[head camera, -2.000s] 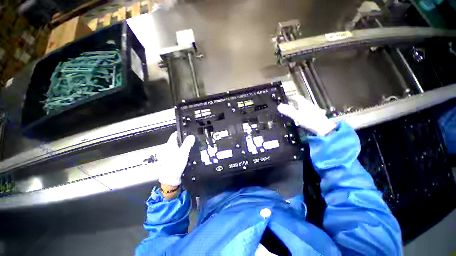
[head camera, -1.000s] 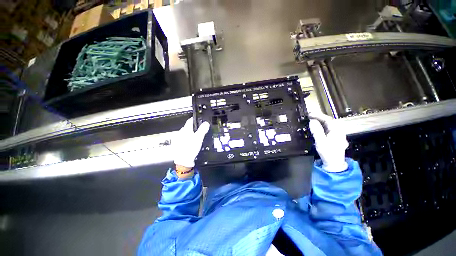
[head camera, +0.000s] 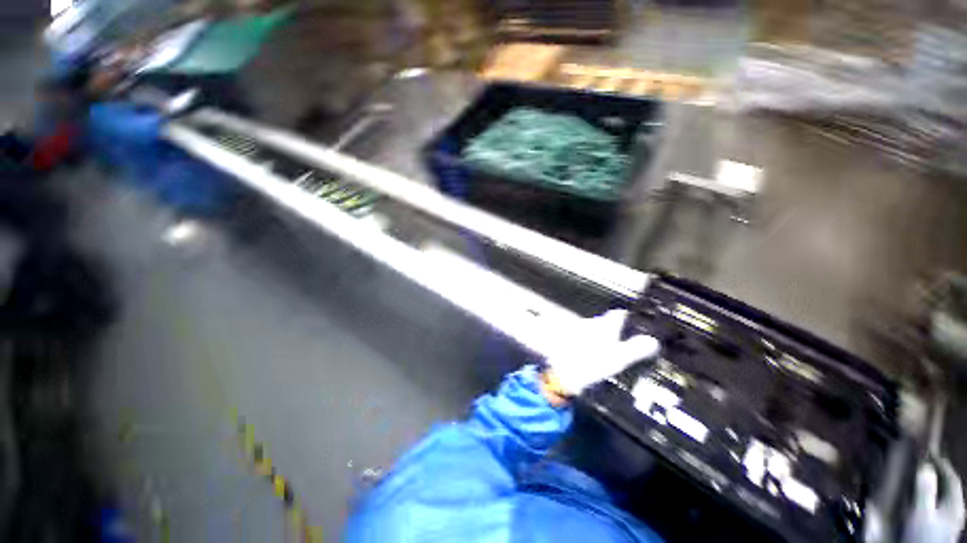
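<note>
The black carrier (head camera: 732, 398) with pale cut-outs lies tilted in the picture at the lower right, at the conveyor rails. No circuit board can be made out in it. My left hand (head camera: 599, 353), in a white glove, is on its left edge, with the thumb over the top face. My right hand (head camera: 933, 509), also gloved, is at the carrier's right end, blurred and cut off by the picture's edge. Its grip cannot be made out. The whole view is blurred by motion.
A black bin (head camera: 498, 196) of green strips (head camera: 546, 151) stands beyond the conveyor. The conveyor rail (head camera: 403, 265) runs to the upper left, with green boards (head camera: 337, 193) between the rails. A person in blue (head camera: 159, 154) is at the far left. Yellow-black tape (head camera: 263, 461) marks the floor.
The view has swung to the left, so the carrier, bin and hands now appear farther right. The far conveyor and a person have come into view. My left hand is still on the carrier.
</note>
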